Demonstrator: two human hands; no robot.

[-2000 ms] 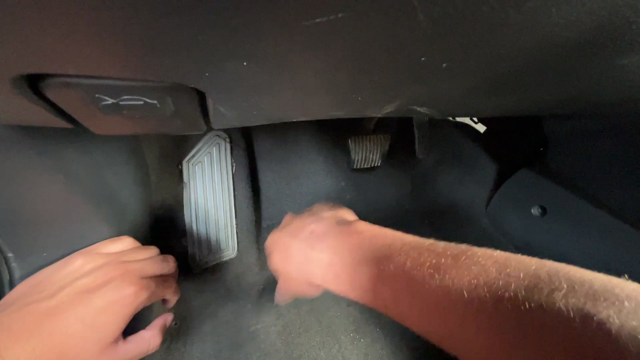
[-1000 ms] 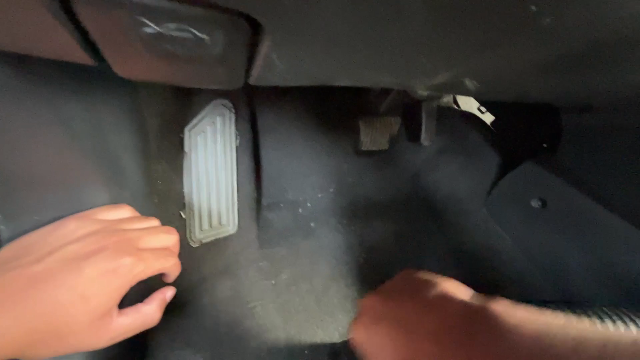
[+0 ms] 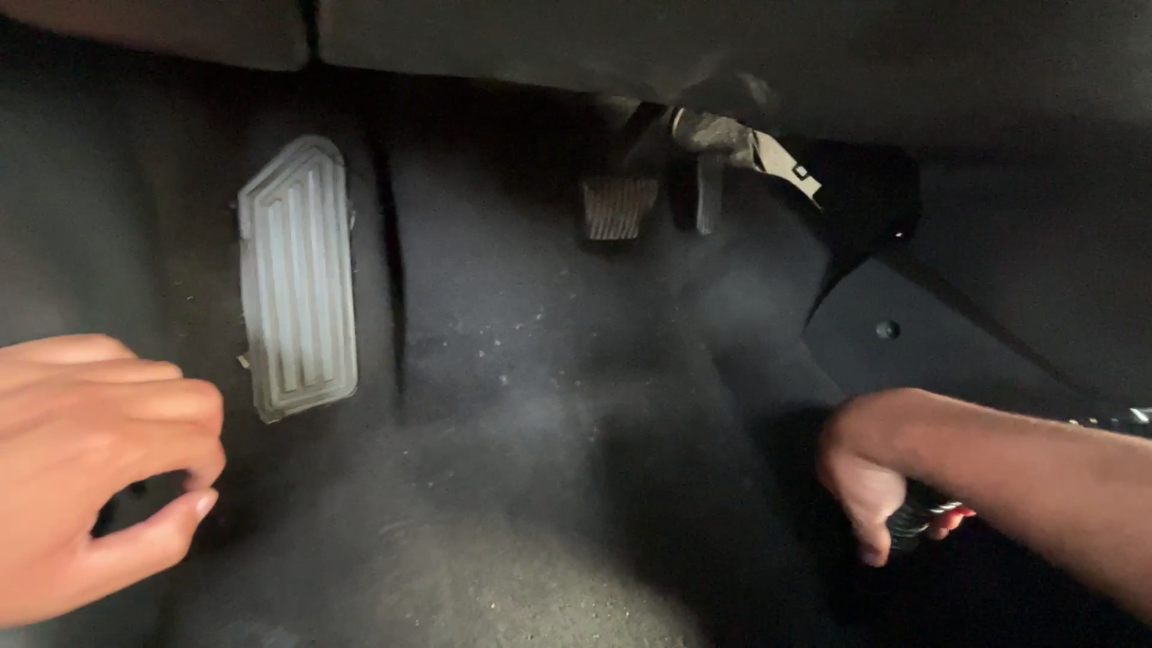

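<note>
My left hand (image 3: 108, 468) is at the left edge, loosely curled, its thumb close to the forefinger around a gap; nothing shows in its hold. Just right of it stands the pale ribbed footrest pedal (image 3: 301, 283). At the lower right my right hand (image 3: 868, 468) curls around a dark ribbed object (image 3: 909, 522), most of it hidden by the palm and wrist, so its kind is unclear. Between the hands lies the dark, dusty car footwell carpet (image 3: 504, 540), lit near the bottom.
A ribbed brake pedal (image 3: 619, 207) and a narrow accelerator pedal (image 3: 709, 193) hang at the back. Above them a wrapped bundle bears a white tag (image 3: 787, 166). The lower dashboard panel (image 3: 504, 40) overhangs the footwell. A side trim panel with a round fastener (image 3: 887, 330) is at right.
My right hand has moved from the middle of the footwell to its right side. My left hand stays at the left, little changed. The view has shifted in toward the pedals.
</note>
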